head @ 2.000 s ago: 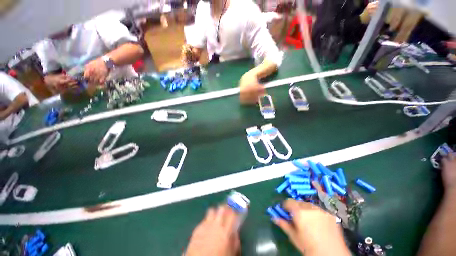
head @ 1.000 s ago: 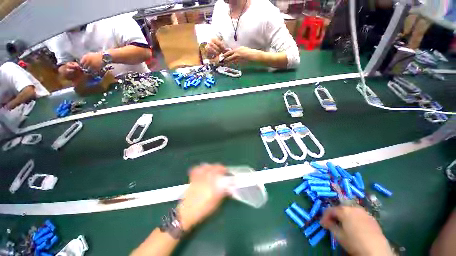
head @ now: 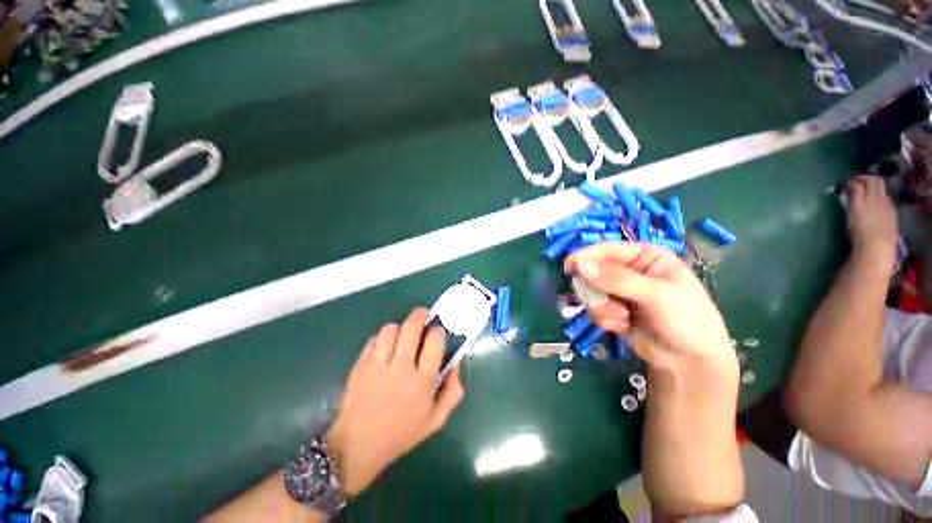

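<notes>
My left hand [head: 397, 383] grips a white plastic housing [head: 462, 310] low over the green surface; its fingers cover part of the loop frame. A blue battery cell [head: 502, 310] lies just right of the housing's block end. My right hand [head: 664, 301] pinches a small pale, greenish flat piece [head: 589, 292] between thumb and fingers, above the near side of the pile of blue cells [head: 652, 211]. The hand hides part of the pile and its wires. A small metal piece [head: 549, 349] lies between my hands.
Several small round washers [head: 631, 400] lie below the pile. Beyond the whitish rail [head: 373, 260], three filled housings [head: 551, 104] lie side by side and two white housings [head: 164, 184] lie left. Another person's arm [head: 853, 337] is at the right. More blue cells sit lower left.
My left hand has brought the housing from over the rail to the near surface. My right hand has lifted from the pile with a small piece. The view has tilted down.
</notes>
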